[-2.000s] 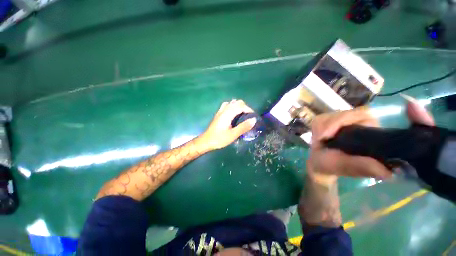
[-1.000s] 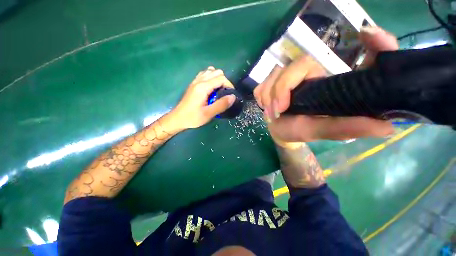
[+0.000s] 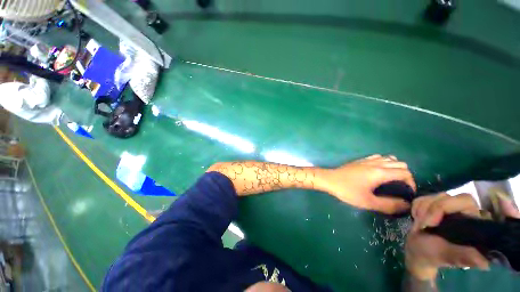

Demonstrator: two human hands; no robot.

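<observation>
My left hand (image 3: 369, 178) is closed around a small round black unit (image 3: 394, 190) on the green bench top. My right hand (image 3: 436, 234) grips a thick black electric screwdriver (image 3: 476, 235), its front end close against the unit; its tip is hidden by my fingers. Loose silver screws (image 3: 389, 235) lie scattered beside and below the unit. The screw feeder (image 3: 489, 194) shows only partly at the right, behind my right hand.
At the upper left are a blue box (image 3: 104, 71), a clear-white plastic bag (image 3: 143, 77), a black object (image 3: 122, 118) and a person in pale clothing (image 3: 28, 101). A blue stool (image 3: 149, 183) stands on the floor near a yellow line. Dark units sit at the far side.
The view has swung left, so my hands now appear at the right and the left neighbouring station shows. My left hand still holds the unit and my right hand the screwdriver.
</observation>
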